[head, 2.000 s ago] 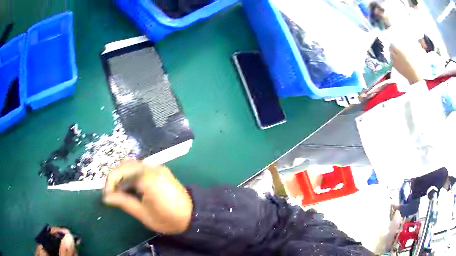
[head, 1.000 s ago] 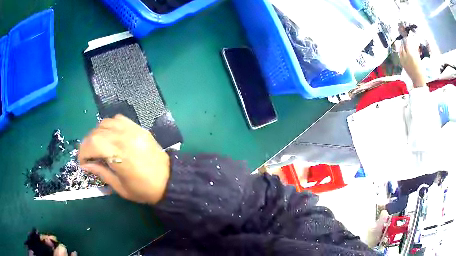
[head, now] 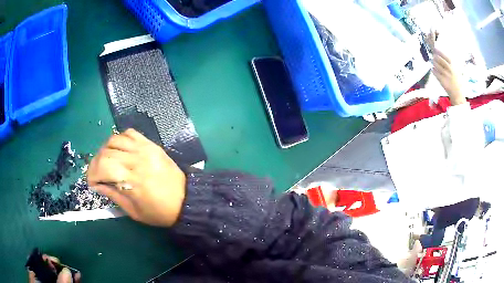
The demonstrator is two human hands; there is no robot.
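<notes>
My right hand (head: 141,179) is over the right side of the heap of loose black and white bits (head: 61,190), fingers curled together; a small bright glint of metal shows at them, perhaps tweezers. My left hand (head: 67,274) is at the bottom left edge, partly cut off, with its fingers around a small black workpiece (head: 37,264). The black sheet with close rows of grey dots (head: 141,77) lies above my right hand, which hides its lower left corner. A white strip (head: 77,215) lies along the heap's lower edge, partly hidden by my hand.
A smartphone (head: 280,102) lies right of the sheet. Blue parts bins (head: 38,66) stand at the left. Two blue baskets stand beyond, one with black parts (head: 160,19), one (head: 309,66) with clear bags. Another person's hand (head: 446,74) and red containers (head: 353,202) are at the right.
My right hand has moved up and left from near the white strip, over the heap and the sheet's lower corner. My left hand still holds the black workpiece. The other person's hand has moved.
</notes>
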